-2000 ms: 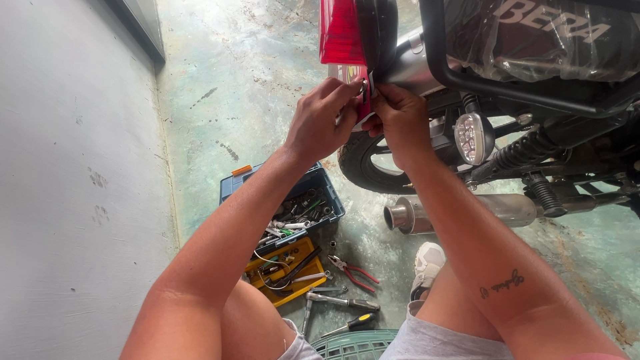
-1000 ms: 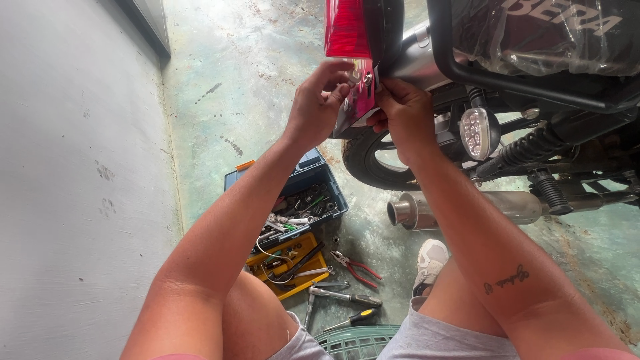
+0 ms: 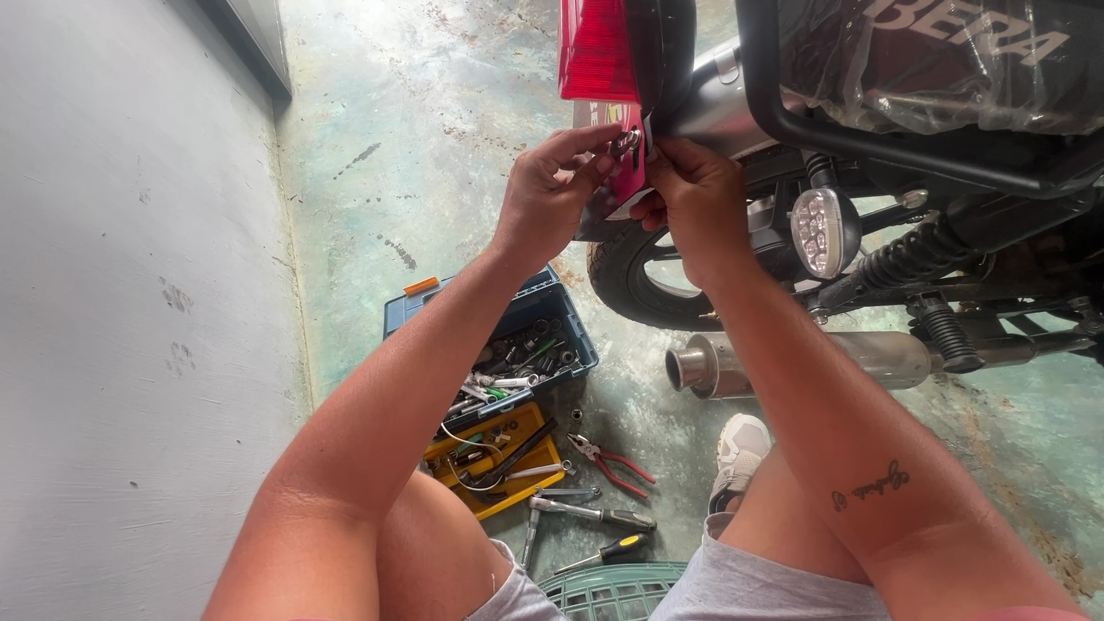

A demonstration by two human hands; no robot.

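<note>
My left hand (image 3: 552, 185) pinches a small dark metal piece (image 3: 623, 142) between thumb and fingertips, at a bolt (image 3: 634, 138) on a pink-red plate (image 3: 629, 177) below the motorcycle's red tail light (image 3: 597, 52). What exactly the small piece is, I cannot tell. My right hand (image 3: 703, 198) grips the edge of the plate and its bracket from the other side, its thumb close to the bolt and its fingers partly hidden behind. The rear tyre (image 3: 642, 302) lies below both hands.
A blue toolbox (image 3: 588, 345) full of sockets and wrenches stands on the floor beside a yellow tray (image 3: 517, 503). Red-handled pliers (image 3: 612, 466), a ratchet (image 3: 591, 513) and a screwdriver (image 3: 617, 549) lie near my feet. A turn signal (image 3: 818, 233) and exhaust muffler (image 3: 828, 358) are at the right.
My left fingers, spread a little away from the bolt one second ago, are now at it with the small piece. My right hand stays at the plate's edge.
</note>
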